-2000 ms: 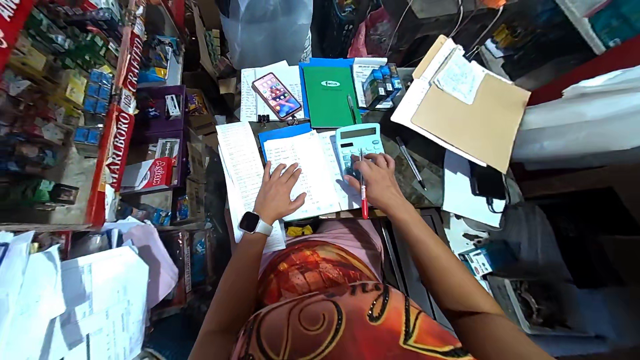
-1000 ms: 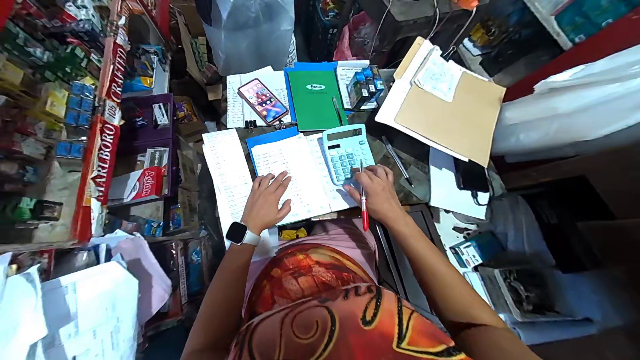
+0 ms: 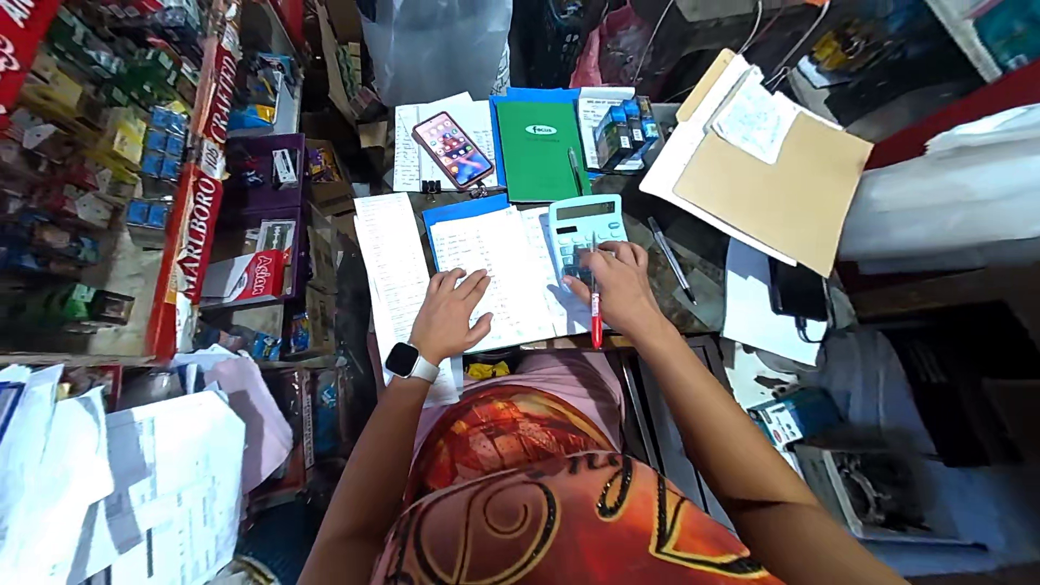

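Note:
My left hand [image 3: 452, 315], with a watch [image 3: 412, 362] on its wrist, rests flat with fingers spread on the handwritten pages of an open notebook [image 3: 505, 280]. Long paper sheets [image 3: 390, 252] lie left of the notebook, partly beneath my wrist. My right hand [image 3: 617, 286] holds a red-ended pen [image 3: 596, 313] between its fingers, with fingertips at the keys of a light blue calculator [image 3: 587, 213]. The calculator lies over the notebook's right page. Beyond are a green notebook [image 3: 536, 166] with a pen [image 3: 575, 171] on it and a lit smartphone [image 3: 453, 151].
Small blue boxes [image 3: 626, 130] stand behind the calculator. Another pen [image 3: 672, 260] lies right of it, near a brown folder [image 3: 764, 175] and a dark device [image 3: 786, 286] with a cable. Shelves with a red edge strip [image 3: 195, 236] and loose papers [image 3: 162, 479] are at left.
My left hand stays on the notebook page, and my right hand remains at the calculator with the pen. The calculator sits straighter than two seconds ago is not plain; the view shifts slightly.

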